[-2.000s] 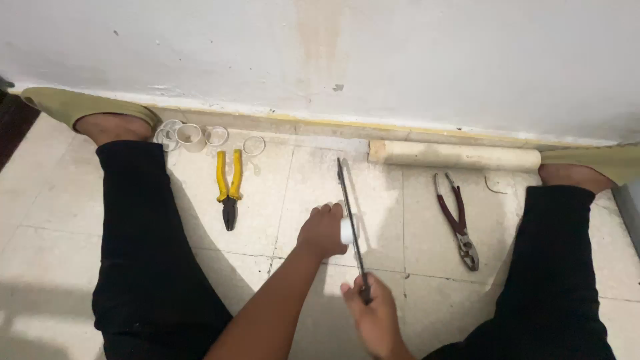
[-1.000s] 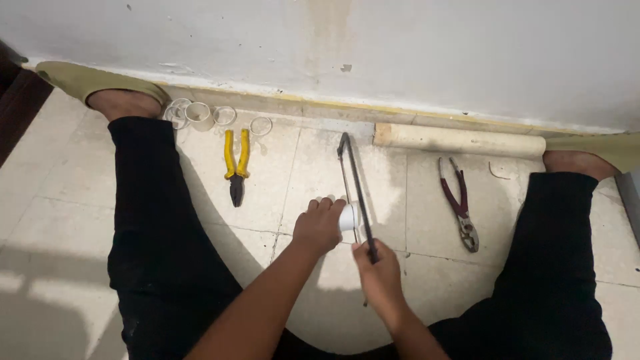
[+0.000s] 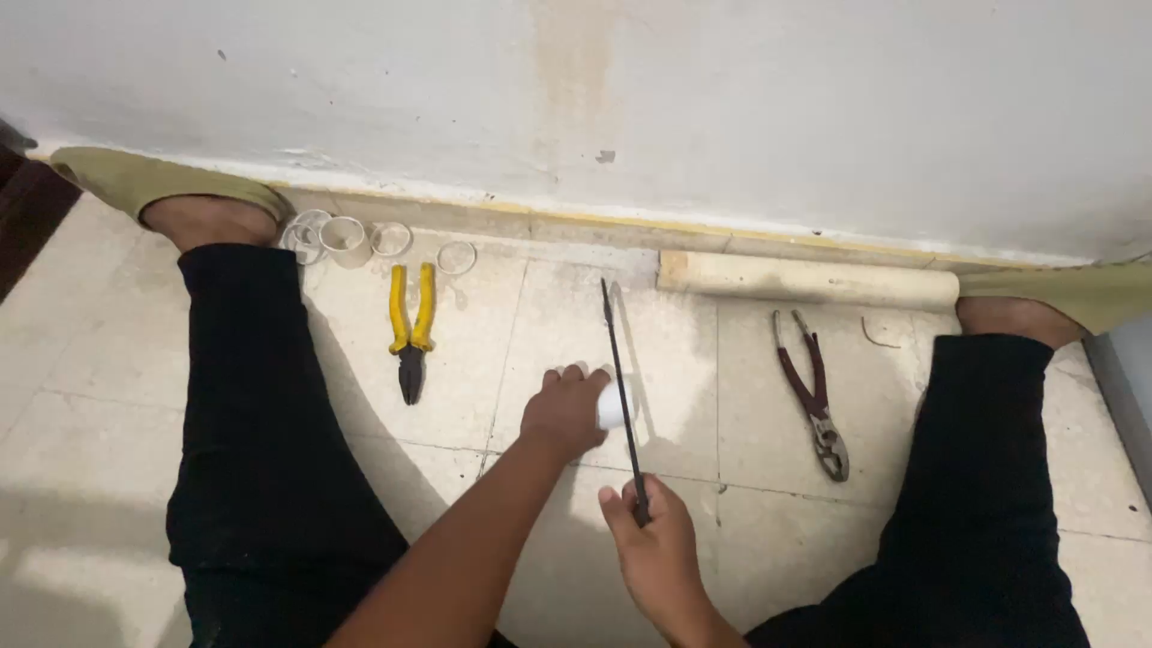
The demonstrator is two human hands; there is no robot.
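My left hand [image 3: 565,412] presses a short white plastic pipe piece [image 3: 614,407] against the tiled floor, its fingers wrapped over the far side. The pipe's right end sticks out past my thumb. A dark hacksaw [image 3: 623,387] lies across that end, seen nearly edge-on, pointing away toward the wall. My right hand [image 3: 657,549] is closed around its near end. The saw's frame hides the blade, so I cannot tell how deep any cut is.
Yellow-handled pliers [image 3: 413,333] lie at left, below several cut plastic rings [image 3: 456,258]. A longer cream pipe [image 3: 805,278] rests along the wall's foot. Slip-joint pliers [image 3: 812,396] with dark red grips and a thin curved wire [image 3: 877,334] lie at right. My legs flank the area.
The hacksaw was tilted with its frame showing a second ago; now it stands nearly edge-on. My right hand has shifted along with it. My left hand stays on the pipe piece.
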